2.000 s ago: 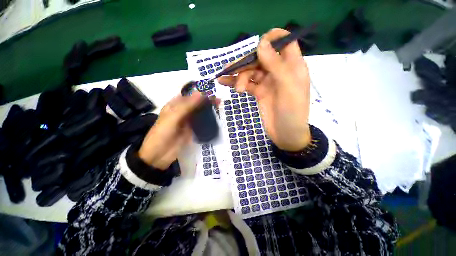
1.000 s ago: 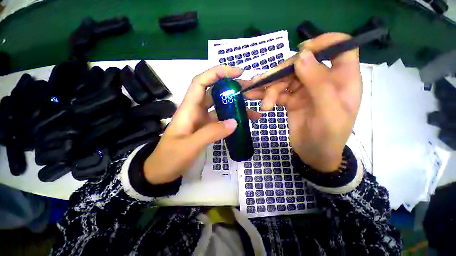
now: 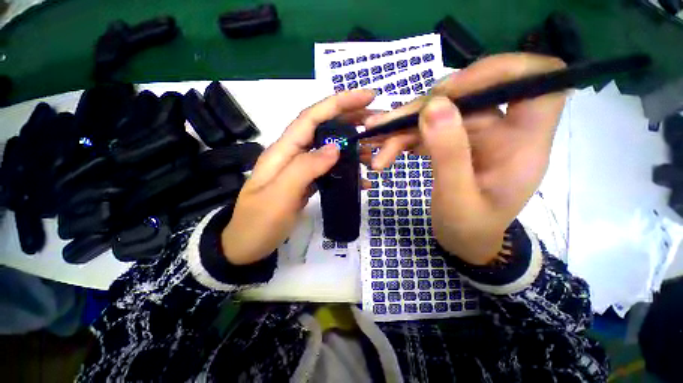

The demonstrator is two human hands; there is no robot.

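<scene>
My left hand (image 3: 281, 183) holds a black housing (image 3: 341, 206) upright over the sheets, its thumb on the face near the top end. A small sticker (image 3: 334, 141) with pale digit-like marks shows at that end, partly under the thumb. My right hand (image 3: 490, 149) holds dark tweezers (image 3: 517, 91), their tips touching or very near the housing's top end beside the sticker. A sticker sheet (image 3: 401, 239) with rows of small dark rounded rectangles lies under the hands. Another sheet (image 3: 378, 56) shows behind them.
A pile of black housings (image 3: 127, 164) covers the table's left side. Loose white backing sheets (image 3: 610, 202) overlap at right. More black parts lie on the green surface (image 3: 322, 19) at the back and at far right (image 3: 670, 153).
The sticker first showed near the tweezer tips and then on the housing's end. My left thumb has moved up onto that end. The tweezers have swung lower and flatter.
</scene>
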